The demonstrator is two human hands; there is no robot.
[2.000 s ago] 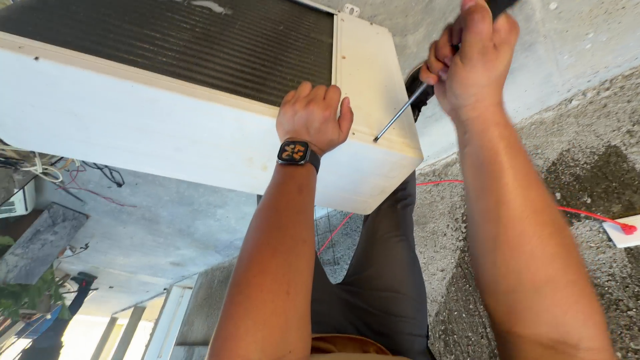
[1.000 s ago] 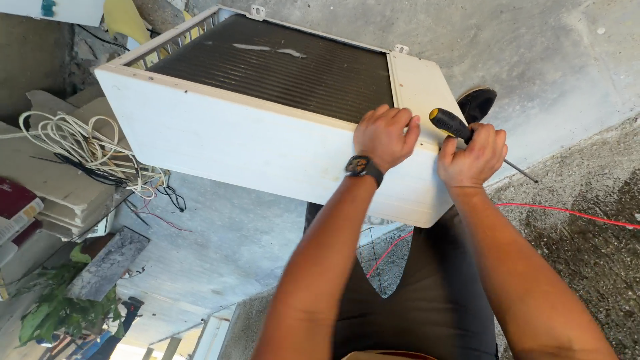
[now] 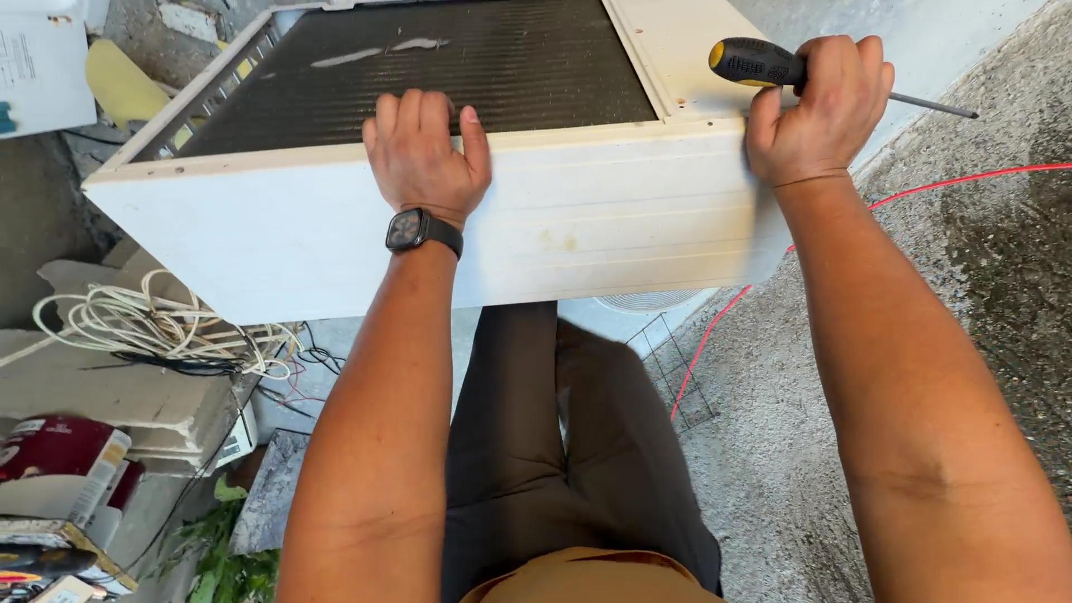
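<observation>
A white metal air-conditioner outdoor unit (image 3: 586, 218) lies across the upper view, its dark finned coil (image 3: 519, 67) facing up. My left hand (image 3: 429, 155), with a black watch on the wrist, rests over the near top edge, fingers on the coil side and thumb apart. In my right hand (image 3: 821, 113) is a screwdriver (image 3: 758, 63) with a black and yellow handle, its shaft pointing right past my fingers. That hand is also against the unit's right end. Its underside is hidden.
Coiled white cable (image 3: 159, 327) and black wires lie on grey slabs (image 3: 126, 377) at the left. A red hose or cord (image 3: 712, 322) crosses the rough ground. A wire grid (image 3: 670, 368) is beside my legs. Maroon containers (image 3: 59, 456) stand at the lower left.
Two seconds ago the screwdriver tip was at the unit's right corner; now it points away to the right. My left hand has moved left along the edge since one second ago.
</observation>
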